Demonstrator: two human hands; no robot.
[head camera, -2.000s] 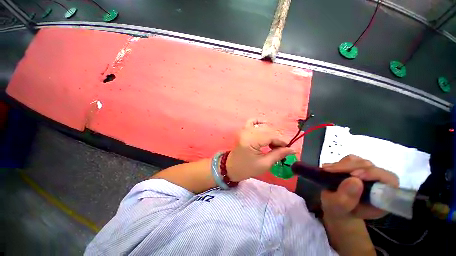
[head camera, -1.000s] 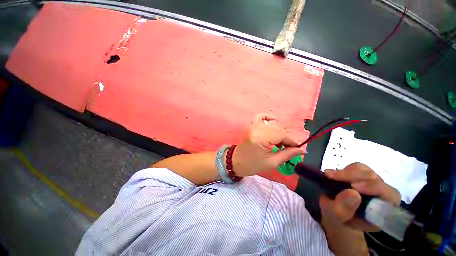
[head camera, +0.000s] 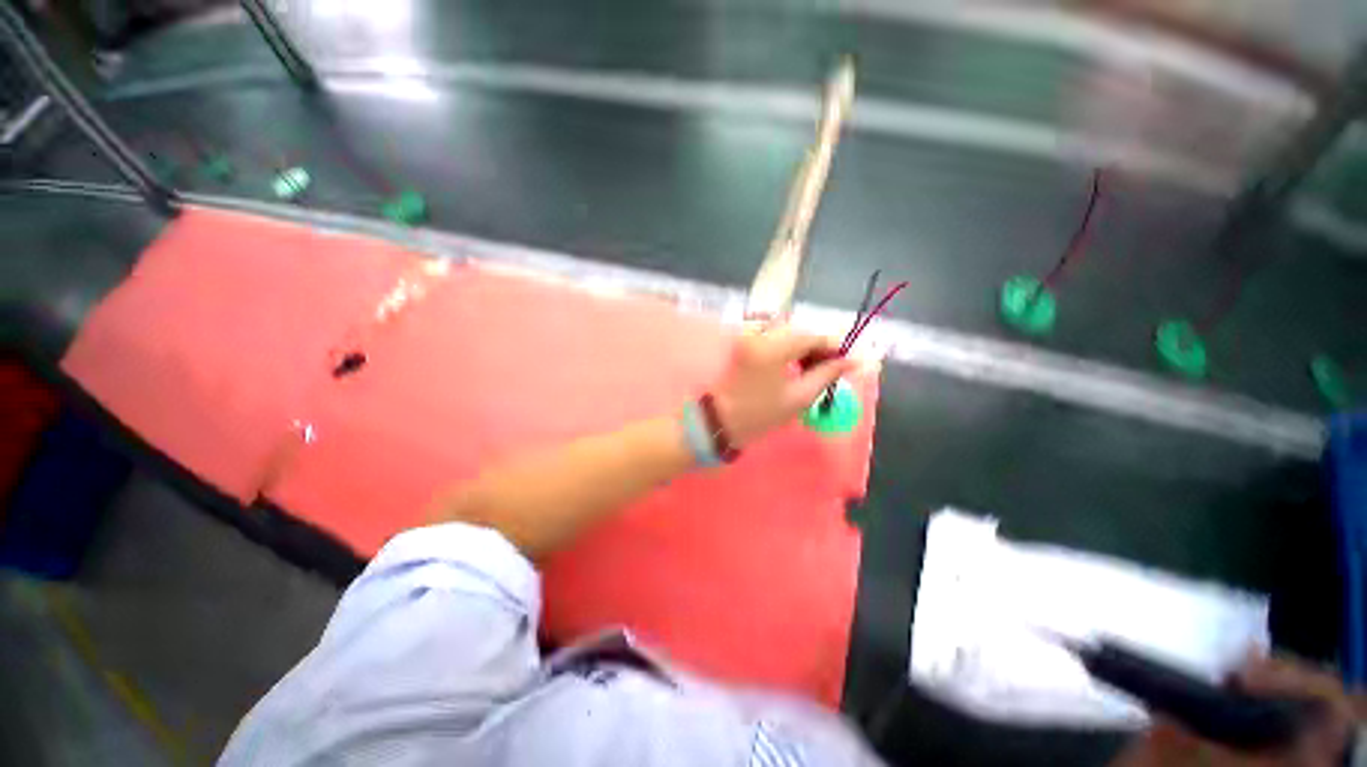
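My left hand (head camera: 783, 384) holds the red and black lead wires (head camera: 865, 318) of a green round circuit board (head camera: 834, 406). The board hangs just below my fingers over the right end of the red sheet (head camera: 600, 345), near the rail. My right hand (head camera: 1274, 719) is blurred and partly cut off at the lower right edge. It holds the black dispensing syringe (head camera: 1184, 692), whose tip points left over the white cloth (head camera: 1005, 607). The rear of the syringe is out of view.
A beige stick (head camera: 802, 210) lies across the green belt, its near end at the metal rail (head camera: 1034, 364). More green boards (head camera: 1028, 304) with wires lie on the belt on both sides of it. A blue tray (head camera: 1346, 487) edge shows at right.
My left hand has lifted the board away from the syringe and moved forward towards the rail. My right hand has moved the syringe down and right over the white cloth. The view has tilted up.
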